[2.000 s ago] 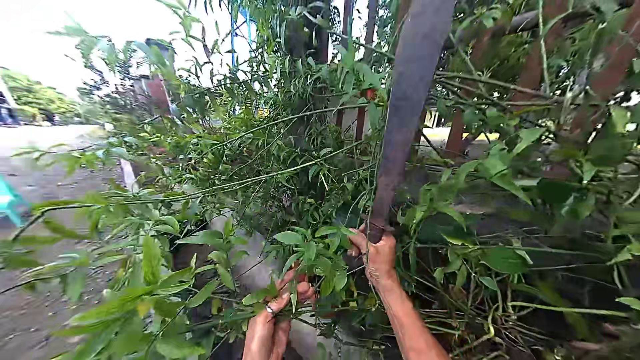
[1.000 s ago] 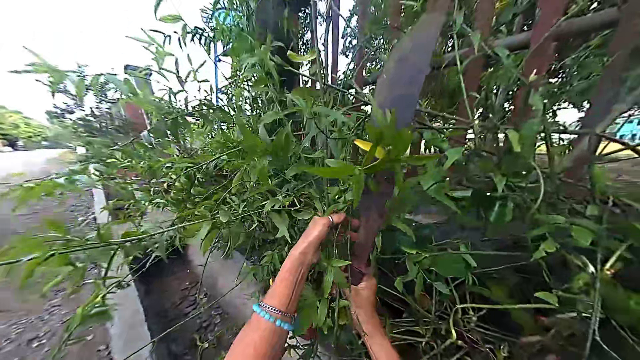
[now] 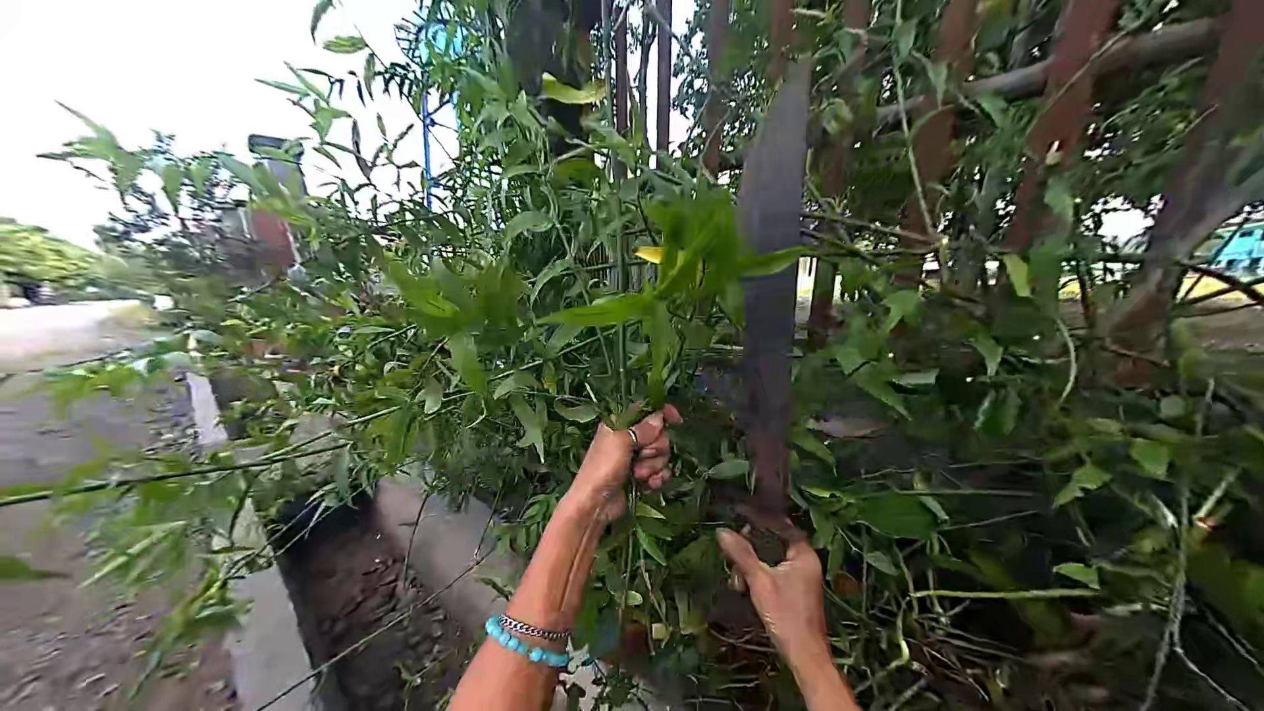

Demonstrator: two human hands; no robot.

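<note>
My left hand (image 3: 632, 456), with a ring on a finger and bracelets at the wrist, is closed around thin leafy stems (image 3: 620, 341) near the middle of the view. To its right and slightly lower, my right hand (image 3: 780, 578) grips a machete by its handle. The broad dark blade (image 3: 770, 267) points straight up, somewhat blurred, with green and yellowish leaves beside it. Most of the handle is hidden in my right hand. Leaves partly cover the stems above my left hand.
A reddish-brown slatted fence (image 3: 1062, 128) with a horizontal rail (image 3: 1047, 77) stands behind the foliage at right. Long branches (image 3: 197, 474) reach out to the left over a concrete curb (image 3: 267, 612) and a ditch (image 3: 370, 592). A road (image 3: 69, 415) lies at far left.
My left hand has moved away from the machete to the left, and is now closed on stems. The machete, tilted to the right one second ago, stands more upright in my right hand.
</note>
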